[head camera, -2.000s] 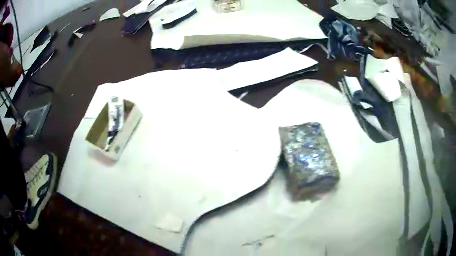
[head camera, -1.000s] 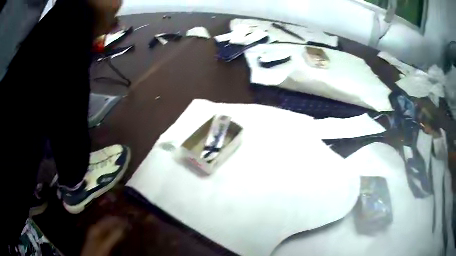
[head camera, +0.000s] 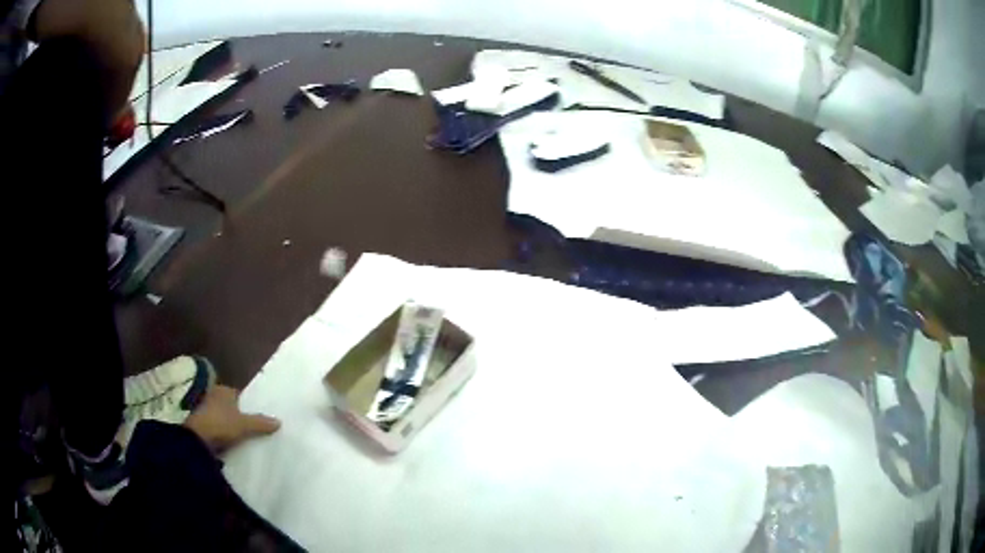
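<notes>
A large white-topped cut panel stack (head camera: 562, 432) lies in front of me with a curved right side. My left hand (head camera: 229, 419), in a dark sleeve, is at its left edge, one finger or thumb over the white top. Its other fingers are unclear, so I cannot tell whether it grips. A small open carton (head camera: 400, 378) with a printed packet inside sits on the stack. A shiny speckled block (head camera: 800, 508) lies at the lower right, cut off by the frame. My right hand is out of view.
A person's dark-clothed leg (head camera: 54, 270) and light shoe (head camera: 162, 391) are at left. Another white-topped stack (head camera: 745, 200) with a small box (head camera: 673, 147) lies behind. Navy fabric (head camera: 648, 275) lies between the stacks. Strips (head camera: 950, 432) and paper scraps (head camera: 918, 205) are at right.
My left hand has come from the blurred lower left up to the stack's left edge. The view has shifted, and the block now sits lower, partly out of frame.
</notes>
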